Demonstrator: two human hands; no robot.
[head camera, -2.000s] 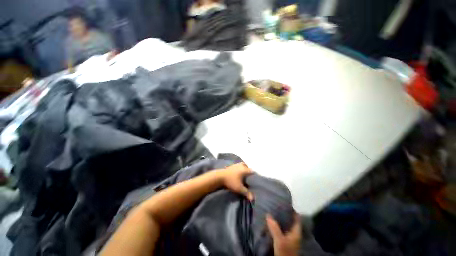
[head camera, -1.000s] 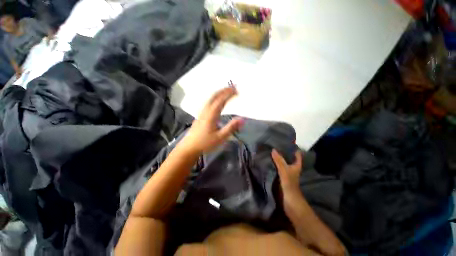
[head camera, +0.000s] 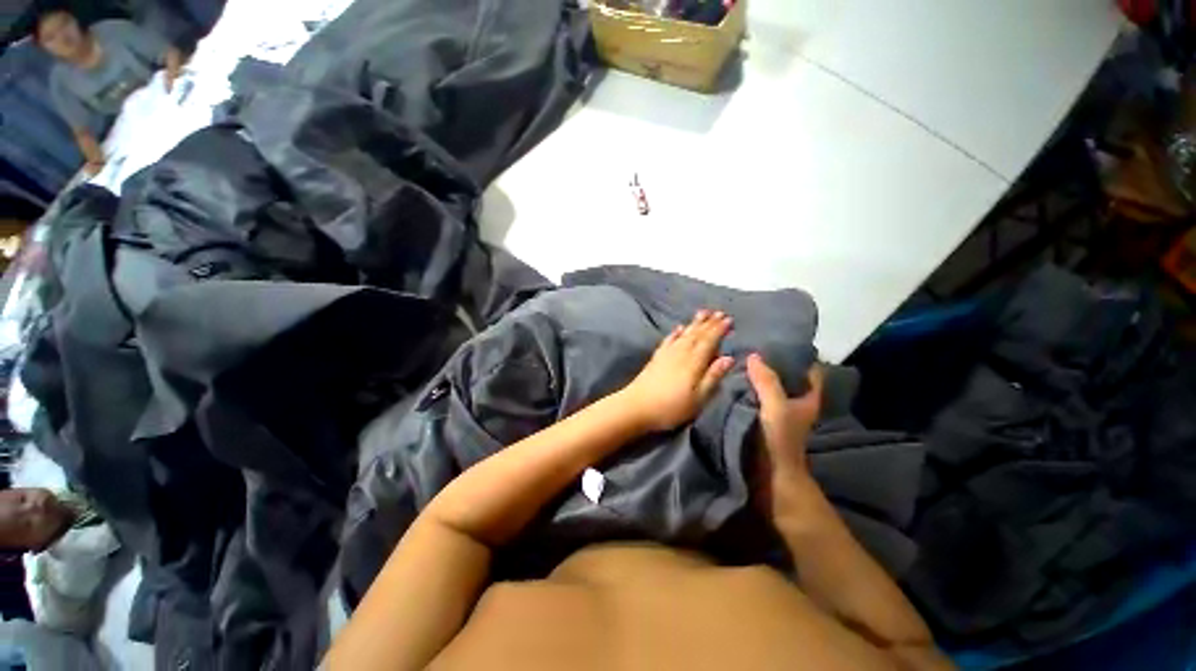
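A dark grey jacket (head camera: 525, 354) lies bunched at the near edge of the white table (head camera: 787, 197), in front of my body. A small white label (head camera: 593, 486) shows on its shinier lining. My left hand (head camera: 682, 376) lies palm down on the cloth with its fingers extended. My right hand (head camera: 787, 413) is at the jacket's right side, thumb on top and fingers at the edge, with cloth between them. A tiny reddish tool, perhaps thread snips (head camera: 639, 197), lies alone on the table beyond the jacket.
A large heap of dark grey garments (head camera: 289, 236) covers the left side. An open carton (head camera: 669, 50) stands at the far side. A blue tub (head camera: 1115, 627) with dark garments is at the right. A person (head camera: 99, 79) is at the upper left; another person's head (head camera: 33, 519) is at the left edge.
My left hand was raised above the jacket and has come down flat onto the cloth, further right. My right hand stays at the right edge. The view has tilted down since the first frame.
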